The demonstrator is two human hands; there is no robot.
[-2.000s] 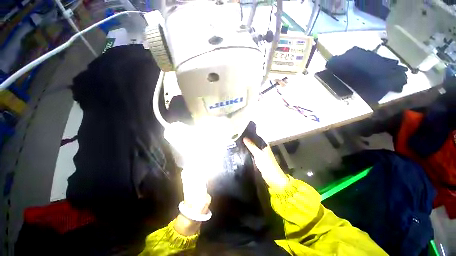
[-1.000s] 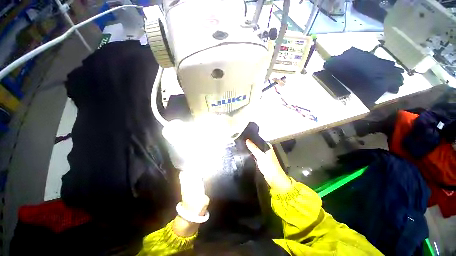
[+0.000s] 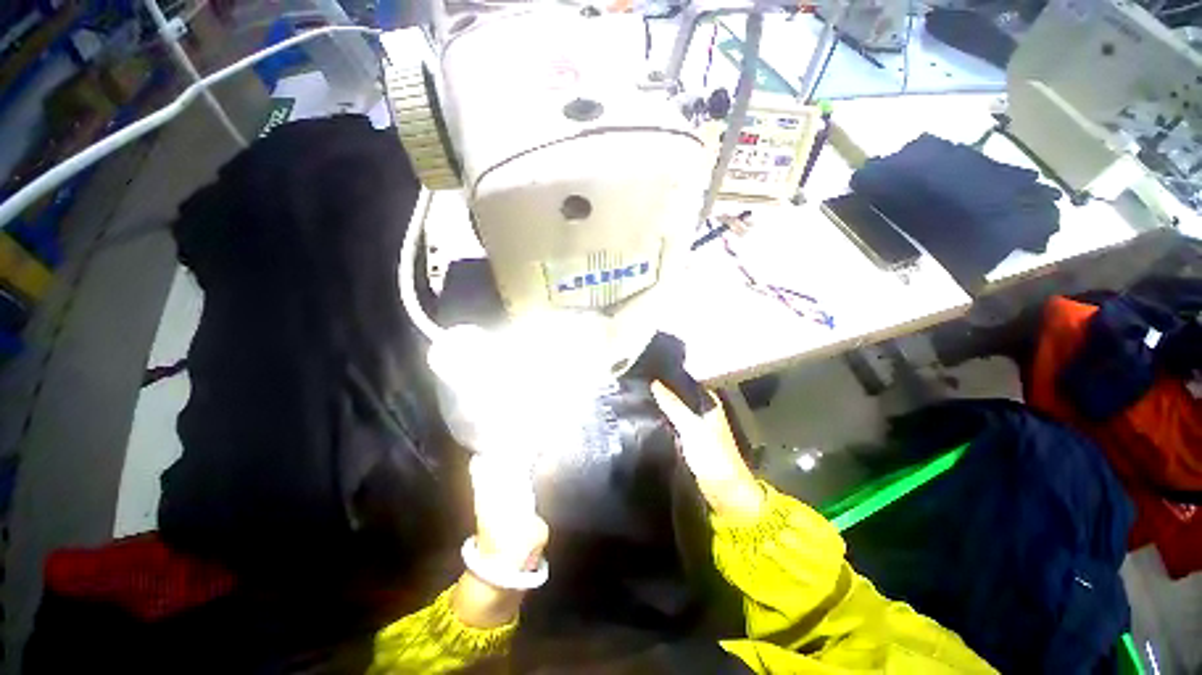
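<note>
The white JUKI sewing machine head (image 3: 580, 198) stands in front of me. The lamp's glare hides the needle area. A black garment piece (image 3: 613, 508) lies under the machine head and runs down toward my lap. My right hand (image 3: 696, 429) grips the piece's folded right edge, just right of the needle area. My left hand (image 3: 505, 521), with a white band at the wrist, reaches into the glare at the left of the piece. Its fingers are lost in the light. A long stack of black workpieces (image 3: 284, 356) drapes over the table's left end.
A phone (image 3: 871, 234), folded dark cloth (image 3: 960, 198), a thin dark tool (image 3: 718, 231) and coloured threads (image 3: 786, 298) lie on the table at right. A red crate (image 3: 132, 575) is lower left. A green crate (image 3: 903, 485) with navy cloth and red-orange garments (image 3: 1070, 356) are at right.
The view has shifted slightly. My right hand and the folded black edge sit slightly lower than before. My left hand remains in the glare.
</note>
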